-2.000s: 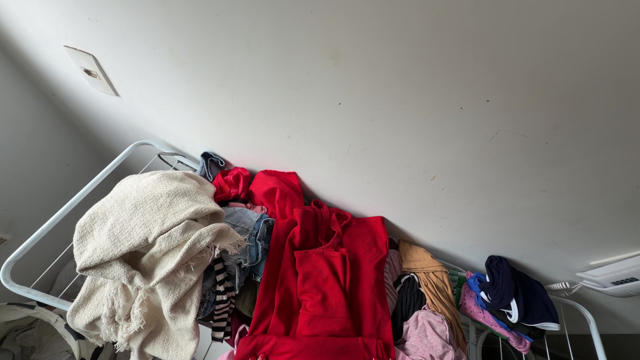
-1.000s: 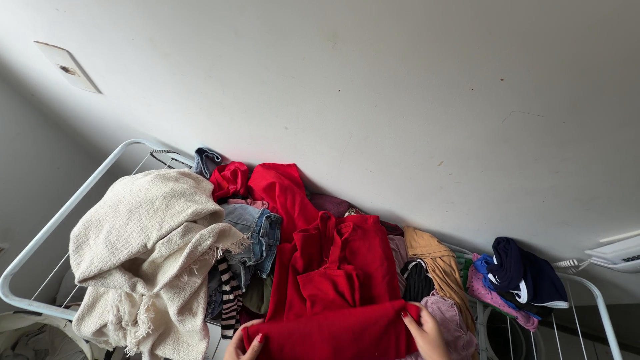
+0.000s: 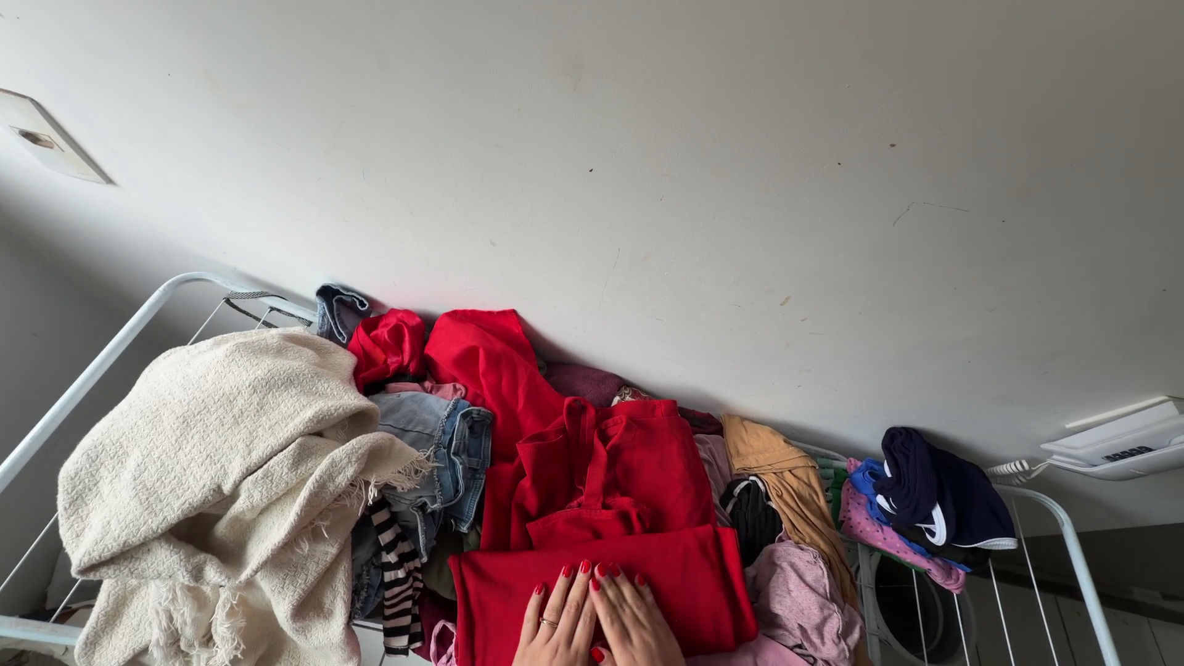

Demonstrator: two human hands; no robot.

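My left hand (image 3: 559, 618), with a ring on one finger, and my right hand (image 3: 635, 618) lie flat, side by side, on the folded lower part of a red garment (image 3: 684, 578). Neither grips the cloth; their fingers point toward the wall. Above the fold, the garment's straps and upper part (image 3: 657, 462) lie spread on the pile of clothes. A cream fringed woven blanket (image 3: 213, 453) is heaped on the left. Denim shorts (image 3: 453, 453) and a black-and-white striped cloth (image 3: 398, 583) lie between the blanket and the red garment.
The clothes rest on a white wire drying rack (image 3: 120, 347) against the wall. To the right are a tan garment (image 3: 786, 472), a pink garment (image 3: 800, 592) and a folded navy garment (image 3: 943, 490). A white intercom handset (image 3: 1119, 439) with a coiled cord hangs on the wall.
Out of view two seconds ago, my hands held the red garment's folded lower edge at its two sides one second ago. They have come together on the fold, which has moved up over the garment.
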